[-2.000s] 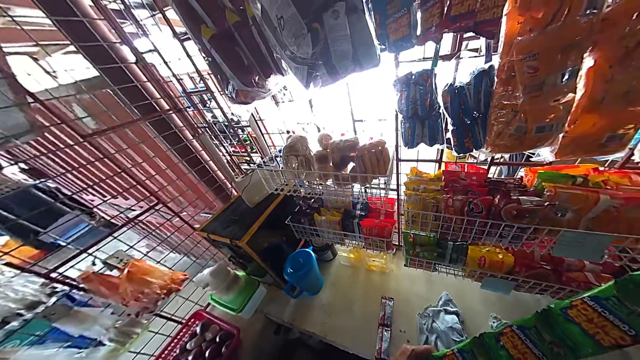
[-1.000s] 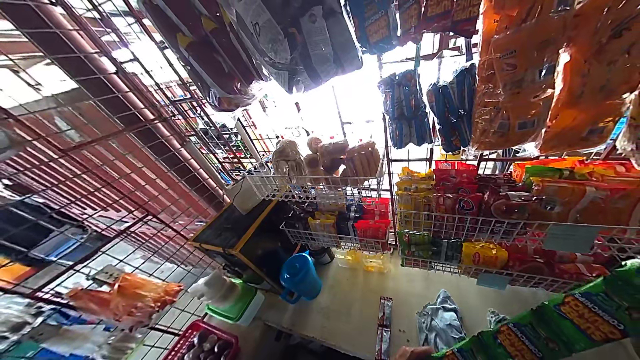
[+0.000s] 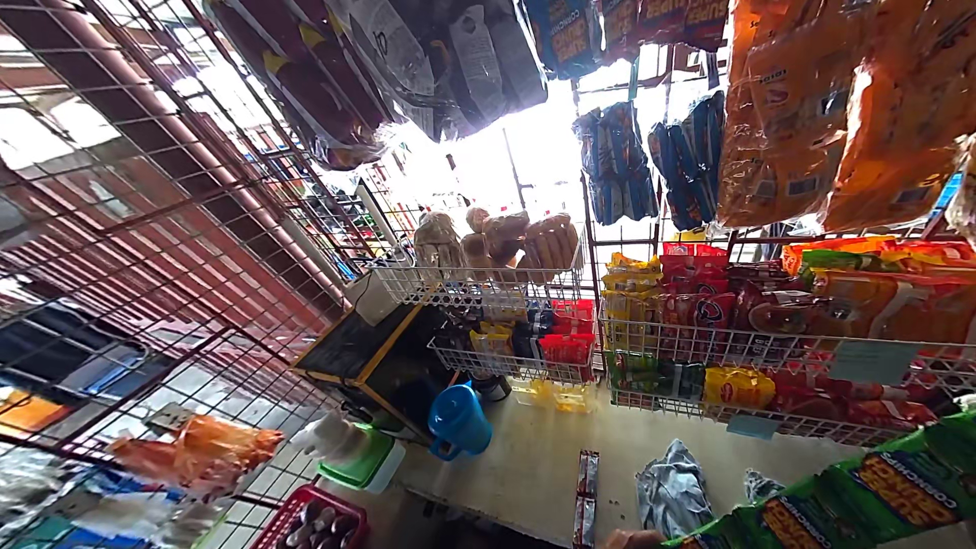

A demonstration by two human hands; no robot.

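Observation:
At the bottom edge, part of a hand, apparently my left hand (image 3: pixel 634 540), is at the lower left end of a strip of green corn-chip packs (image 3: pixel 862 488) and seems to grip it; most of the hand is cut off. The strip slants up to the right edge. My right hand is not in view. A crumpled grey cloth or plastic bag (image 3: pixel 672 488) lies on the counter (image 3: pixel 526 473) just above the visible hand. To its left lies a short strip of red and silver sachets (image 3: pixel 585 499).
White wire baskets of packets (image 3: pixel 762 335) stand behind the counter. Packs of orange snacks (image 3: pixel 801 114) hang above. A blue lidded pitcher (image 3: pixel 460 421), green-lidded container (image 3: pixel 358 457) and red basket (image 3: pixel 278 526) are left. Metal grille (image 3: pixel 191 191) encloses the left side.

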